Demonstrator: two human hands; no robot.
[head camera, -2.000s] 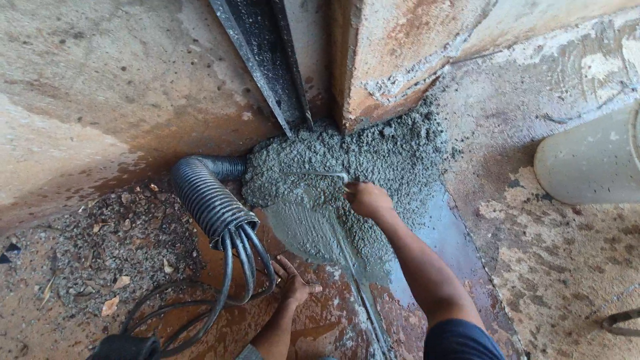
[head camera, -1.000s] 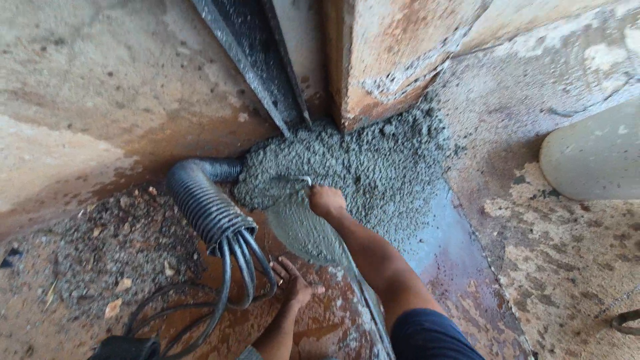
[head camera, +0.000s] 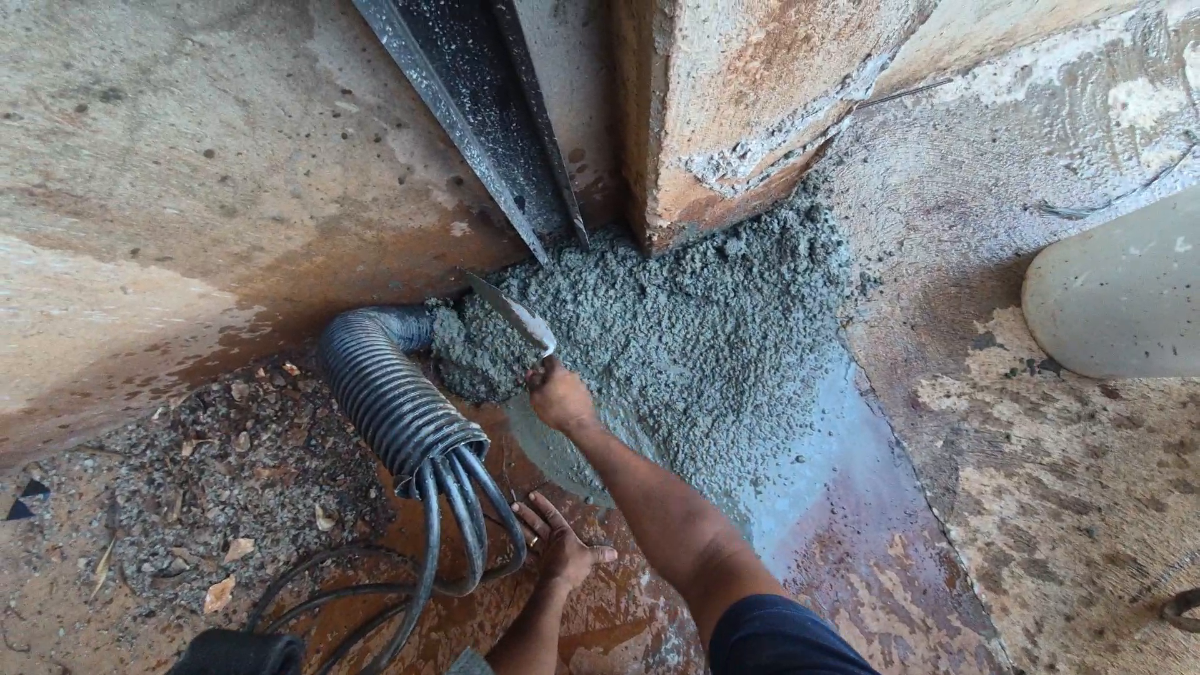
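Note:
My right hand (head camera: 561, 396) grips the handle of a trowel (head camera: 517, 315). Its blade points up and left, tilted on edge at the left part of a heap of wet grey concrete (head camera: 694, 328). The heap lies around the foot of a dark metal channel (head camera: 487, 112) and a concrete pillar's corner. My left hand (head camera: 561, 548) rests on the wet reddish floor with fingers spread, beside the black cables (head camera: 459, 516) that come out of a corrugated conduit (head camera: 398, 403). The conduit's bent end runs into the concrete's left edge.
A pale cylindrical container (head camera: 1120, 286) is at the right. Gravel and dry leaves (head camera: 253, 469) cover the ground left of the conduit. The concrete wall (head camera: 169, 169) and the pillar (head camera: 759, 103) stand behind the heap. A rusty metal piece (head camera: 1181, 609) lies at the lower right edge.
My right hand has moved left with the trowel, from the middle of the concrete to its left end near the conduit. My left hand stays on the floor.

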